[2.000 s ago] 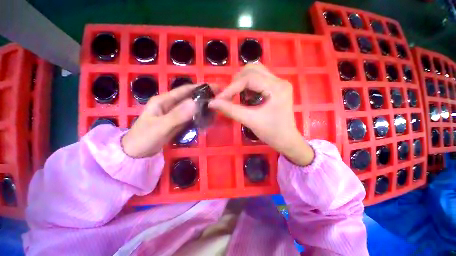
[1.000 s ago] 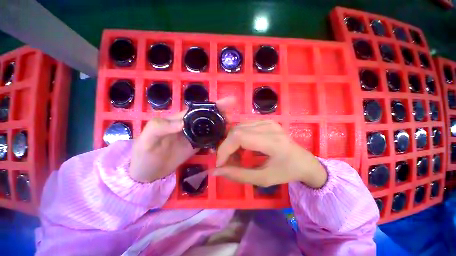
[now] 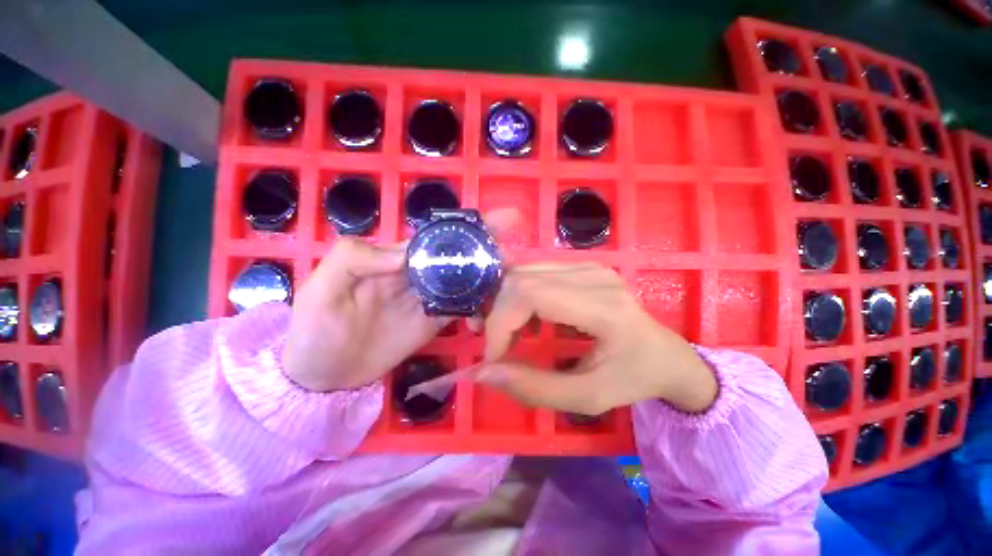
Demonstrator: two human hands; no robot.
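Observation:
A round dark watch head (image 3: 454,264) is held above the middle of the red foam tray (image 3: 751,369), with a bright streak of glare across its surface. My left hand (image 3: 354,315) holds it at its left and lower side. My right hand (image 3: 587,337) is beside its right edge, fingers near the rim. Between my right thumb and a finger is a thin, pale clear film (image 3: 437,384), pointing left over a watch head in a lower pocket. The tray's pockets hold several watch heads; one in the top row (image 3: 510,128) shows a purple lit face. My hands hide some pockets.
A fuller red tray (image 3: 843,262) stands at the right, with part of another beyond it. Red trays (image 3: 82,272) stand at the left edge. A grey metal bar (image 3: 120,76) crosses the upper left. A dark green shiny surface (image 3: 435,33) lies behind.
The hands worked close together at the watch head two seconds ago; the right hand has since drawn lower with the film. The held head's surface has changed from dark to glaring. The purple face has appeared.

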